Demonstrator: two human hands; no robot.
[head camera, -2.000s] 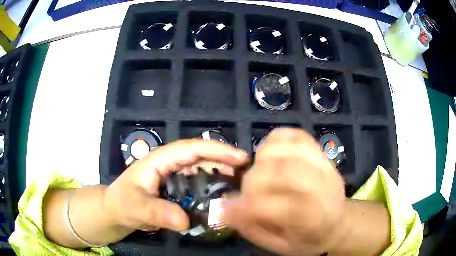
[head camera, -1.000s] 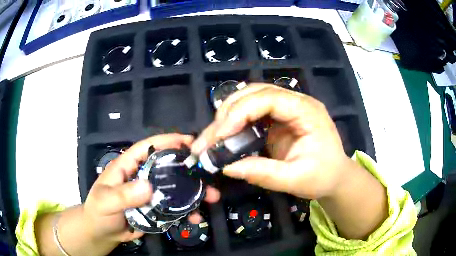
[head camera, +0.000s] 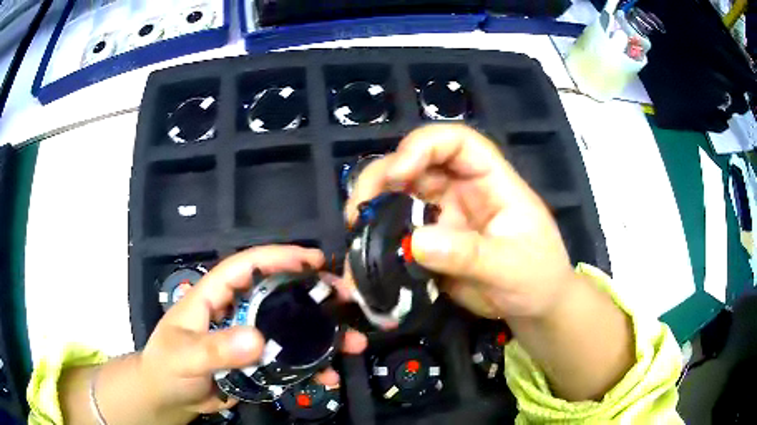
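My left hand (head camera: 195, 349) holds a small stack of strapless round watches (head camera: 296, 322) at lower centre; the top one faces up with a dark, glossy screen and white tabs at its edge. My right hand (head camera: 490, 241) holds another watch (head camera: 386, 257) just to the right of the stack, tilted on edge, with a red spot near the thumb and white tabs. The two hands hold their watches close together over the black foam tray (head camera: 224, 233). The right hand hides part of the tray's middle pockets.
Four watches, one of them here (head camera: 193, 119), lie in the back row. A loose white tab (head camera: 187, 211) lies in a pocket. Watches with red centres (head camera: 412, 367) lie in front. Blue-edged trays (head camera: 365, 33) stand behind, a jar (head camera: 610, 58) at upper right.
The hands have parted from their overlapped position. The right hand's watch has turned on edge, showing a red spot. The upper watch in the left hand, earlier showing faint light text, is now dark.
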